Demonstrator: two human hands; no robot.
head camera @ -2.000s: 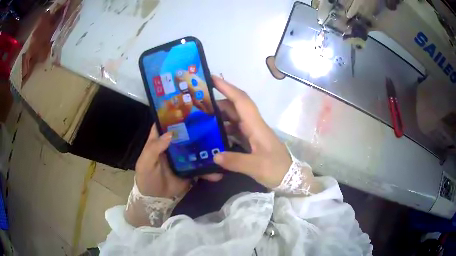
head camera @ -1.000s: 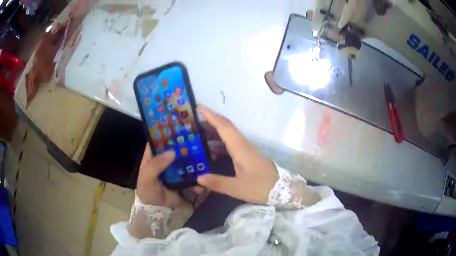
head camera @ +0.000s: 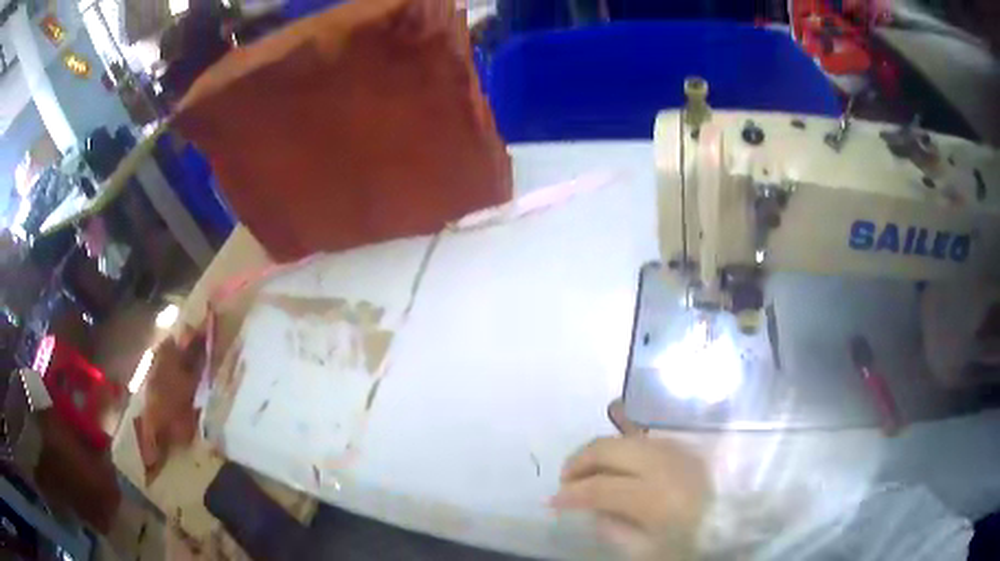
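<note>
My right hand (head camera: pixel 636 493), blurred, is at the front edge of the white table (head camera: pixel 483 362), left of and below the needle plate. Its fingers point left, slightly apart, with nothing seen in them. My left hand is not in view. A dark slab that looks like the smartphone (head camera: pixel 254 513) lies on the tan board at the lower left, no lit screen showing. The sewing machine (head camera: pixel 811 208) stands at the right, its light bright on the metal bed (head camera: pixel 811 373). Red-handled thread snips (head camera: pixel 876 386) lie on the bed.
A tall rust-brown fabric stack (head camera: pixel 356 132) stands at the back left, with a pink strip (head camera: pixel 537 199) beside it. A blue bin (head camera: pixel 658 77) is behind the table. Rust scraps (head camera: pixel 170 405) lie on the left board. A red object (head camera: pixel 77 389) is further left.
The view has tilted up towards the back of the table. The phone is no longer in my hands. My right hand is now by the table edge, and my left hand has left the picture.
</note>
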